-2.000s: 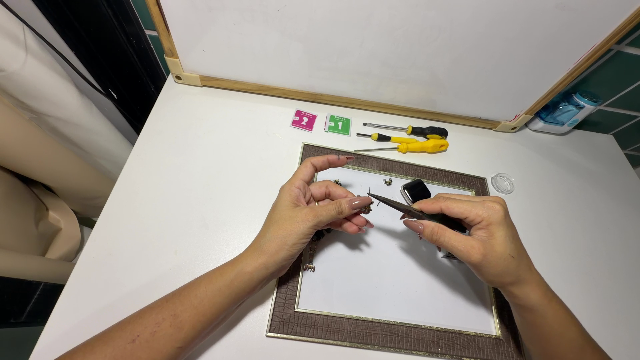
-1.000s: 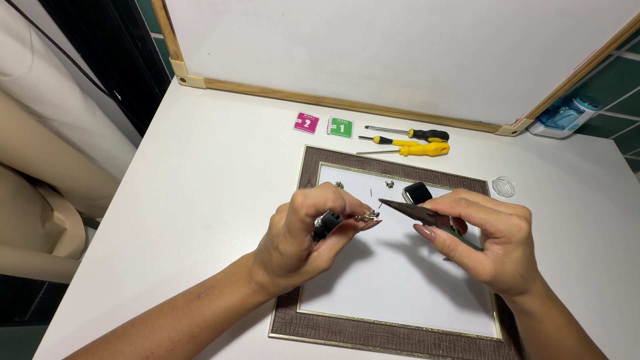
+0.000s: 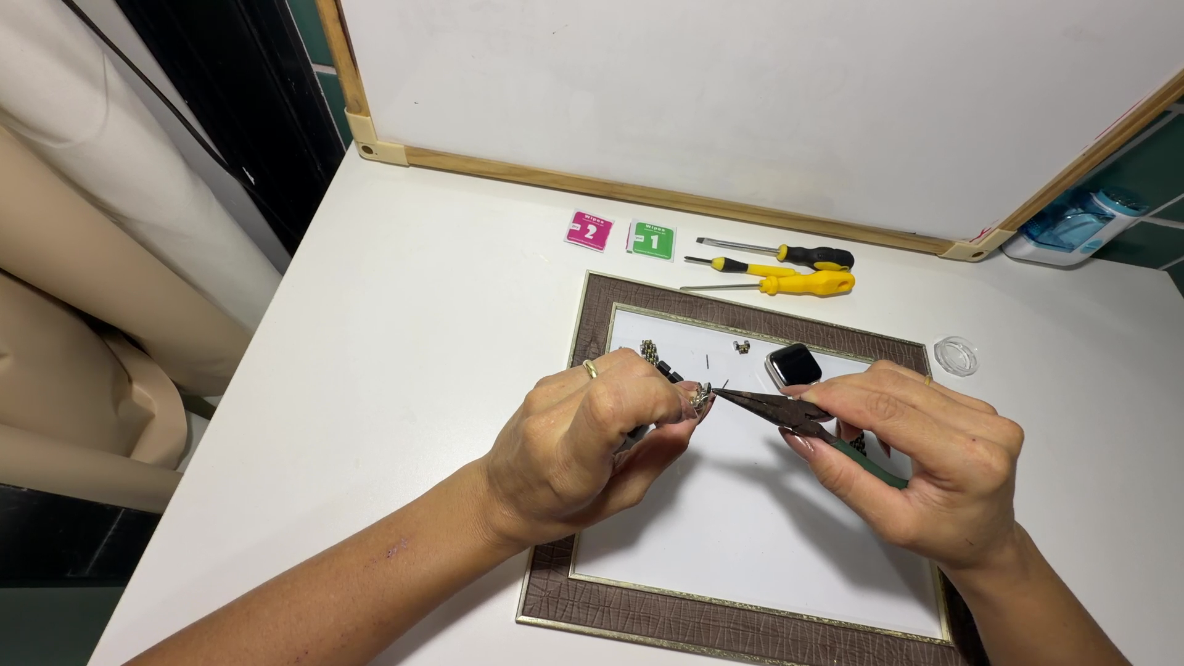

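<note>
Between the thumb and fingers of my left hand (image 3: 592, 444) is a small metal watch-band piece (image 3: 700, 398), with a black tool partly hidden in the same hand. My right hand (image 3: 916, 453) holds needle-nose pliers (image 3: 777, 407) with green handles, their tips at the metal piece; whether they grip it I cannot tell. Behind lie a thin metal pin (image 3: 708, 362), a small metal link (image 3: 742, 347) and a smartwatch case (image 3: 794, 366) with a dark screen. Another piece of metal band (image 3: 649, 351) shows just past my left hand. Everything is over a brown textured frame (image 3: 721, 620) with a white inner surface.
Beyond the frame lie a pink wipe packet (image 3: 589, 231), a green wipe packet (image 3: 651, 240), a black-handled screwdriver (image 3: 814, 256), a small yellow-and-black screwdriver (image 3: 740, 267) and a yellow-handled screwdriver (image 3: 809, 283). A clear round lid (image 3: 955, 355) sits right. A wood-framed whiteboard (image 3: 684, 111) stands behind.
My left hand has turned over from a more open pose, its fingers now curled round the metal piece. The pliers remain in my right hand, close to that piece.
</note>
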